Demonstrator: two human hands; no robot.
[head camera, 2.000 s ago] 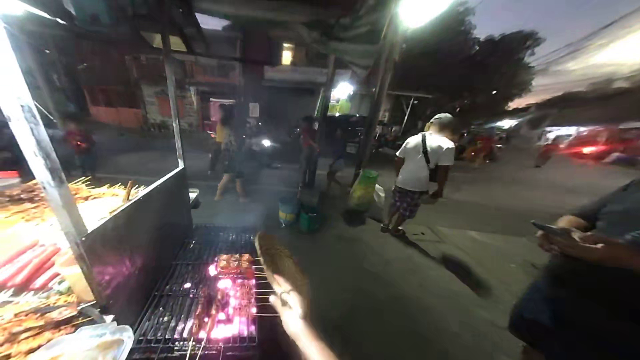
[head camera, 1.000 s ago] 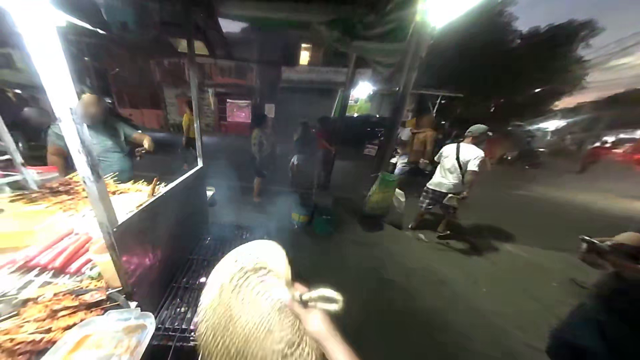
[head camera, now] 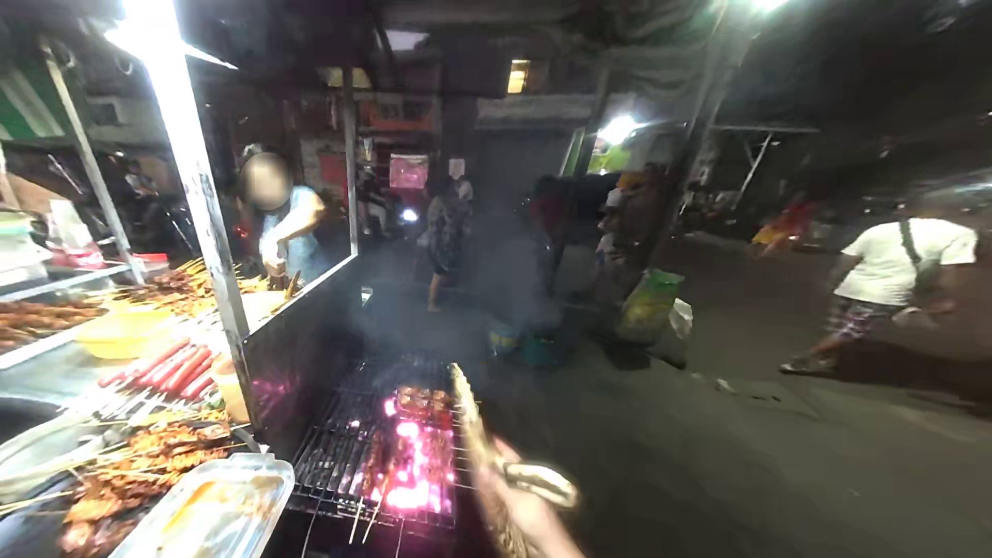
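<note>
My right hand point(head camera: 521, 484) grips the handle of a woven hand fan point(head camera: 473, 434), which is held nearly edge-on at the right side of a charcoal grill. Coals glow pink-white under the wire grate point(head camera: 333, 465). Skewered meat point(head camera: 422, 401) lies on the grate, with thin sticks jutting out at the front and the right. Smoke rises past the far end of the grill. Left of it, a plastic container point(head camera: 225, 504) with brown sauce stands beside grilled skewers point(head camera: 147, 457). My left hand is out of view.
A metal panel point(head camera: 302, 341) and a post point(head camera: 198, 170) divide the grill from the food stall. Red sausages point(head camera: 167, 368) and a yellow bowl point(head camera: 124, 333) sit on the stall, with a person point(head camera: 291, 217) behind. A person in a white shirt point(head camera: 903, 260) is at right, near a green sack point(head camera: 651, 306).
The fan has turned from broad side showing to nearly edge-on, uncovering the glowing coals. The person in the white shirt has moved right. The person holding a phone at right is out of view.
</note>
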